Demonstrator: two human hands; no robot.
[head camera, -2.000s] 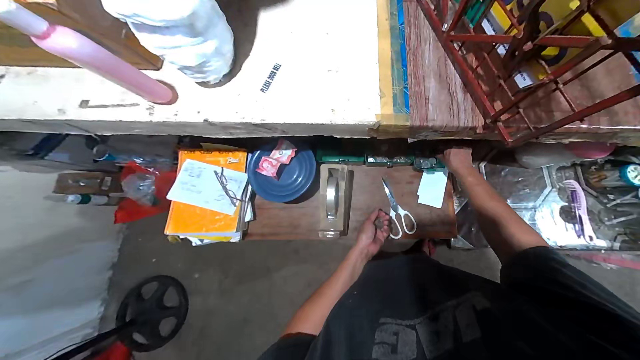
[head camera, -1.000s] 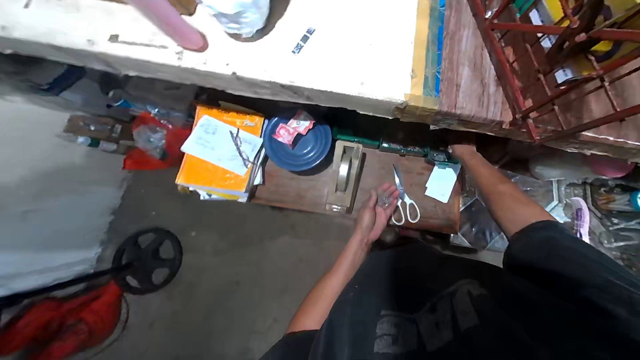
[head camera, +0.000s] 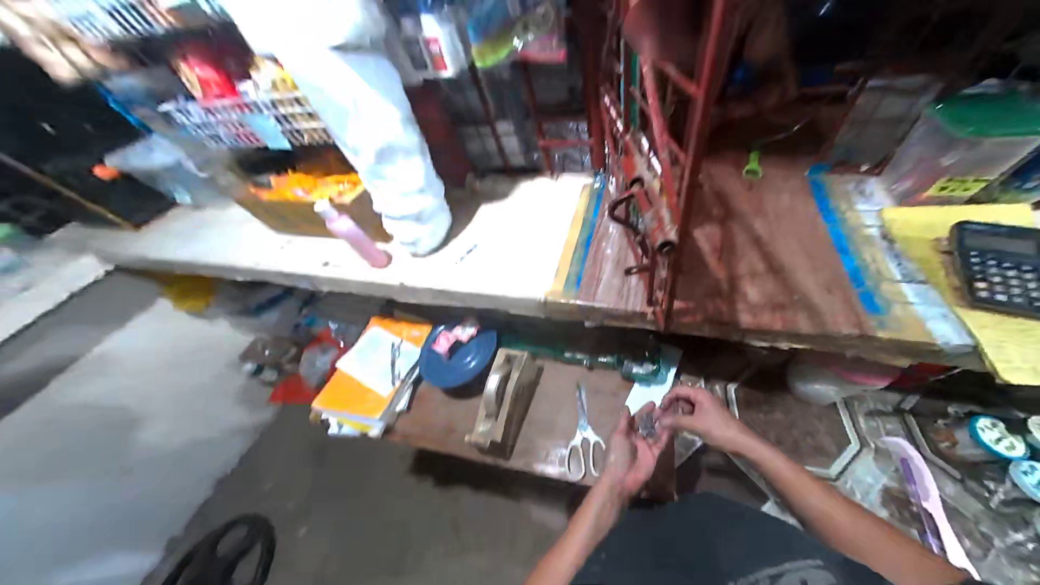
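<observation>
My left hand (head camera: 635, 457) is palm up over the right end of the wooden drawer (head camera: 552, 406), cupping small shiny pieces that look like coins (head camera: 647, 424). Fingers of my right hand (head camera: 695, 416) reach to that palm from the right; whether they pinch a piece is too blurred to tell. Just left of my left hand lie white-handled scissors (head camera: 583, 439), blades pointing away. Behind both hands is a pale paper slip (head camera: 655, 382), and beside it a green glass or plastic item (head camera: 643, 370). A wooden block with a metal handle (head camera: 501, 402) stands left of the scissors.
Orange folders with papers (head camera: 366, 374) and a blue round lid or bowl (head camera: 459, 357) occupy the drawer's left end. The white counter edge (head camera: 422, 284) runs above. A red metal rack (head camera: 662, 179), pink bottle (head camera: 353, 236) and calculator (head camera: 999, 268) stand on the counter. Plastic-wrapped goods lie at right.
My right hand has left the drawer's back right corner and come to my left hand. My left palm has turned up since the earliest frame. The view has tilted up and swung right.
</observation>
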